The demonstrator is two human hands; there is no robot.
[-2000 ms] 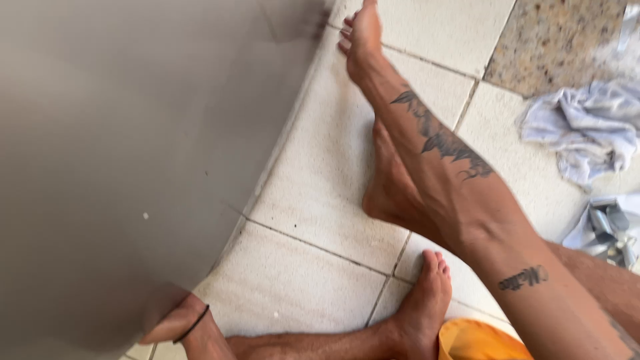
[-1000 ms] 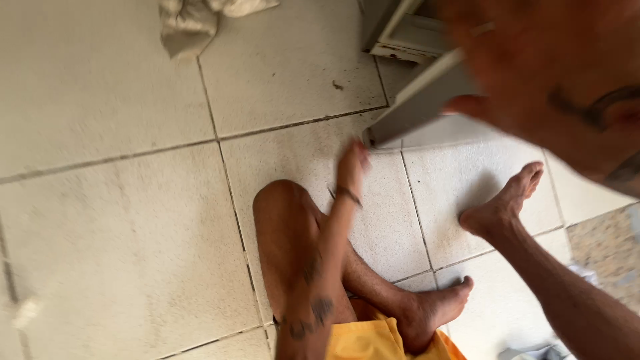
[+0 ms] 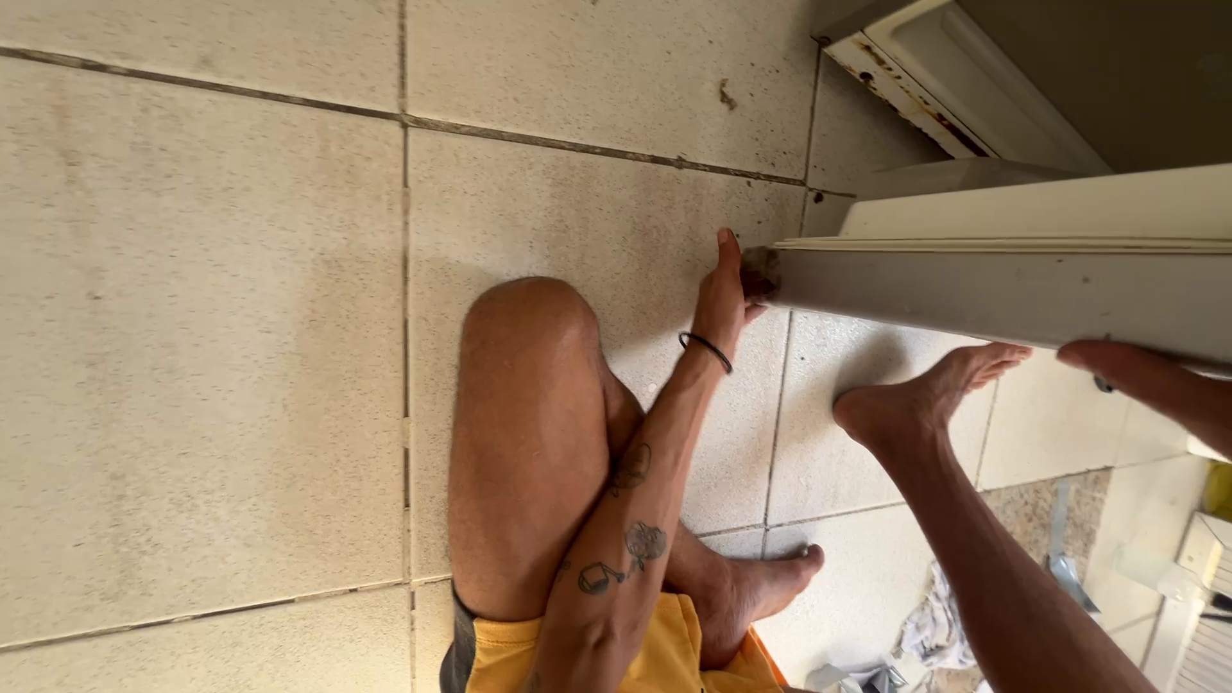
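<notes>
A grey refrigerator door [image 3: 962, 284] with a pale inner liner and gasket stands swung out from the rusty-edged cabinet [image 3: 905, 91] at the upper right. My left hand [image 3: 727, 284], with a black band at the wrist, holds the door's near lower end, its thumb pointing up and its other fingers partly hidden against the edge. Farther along the door, at the right edge of the view, my right hand [image 3: 1150, 380] touches the outer face; most of its fingers are hidden.
My bent knee [image 3: 529, 356] and bare feet rest on pale floor tiles [image 3: 241, 289] below the door. Crumpled cloth [image 3: 934, 626] and silvery scraps [image 3: 871, 679] lie at the lower right, near a speckled stone slab [image 3: 1039, 510]. A small brown bit of debris [image 3: 727, 93] lies near the cabinet.
The large grey surface that filled the left side two seconds ago is now seen as a door edge-on at the right. The view has shifted greatly.
</notes>
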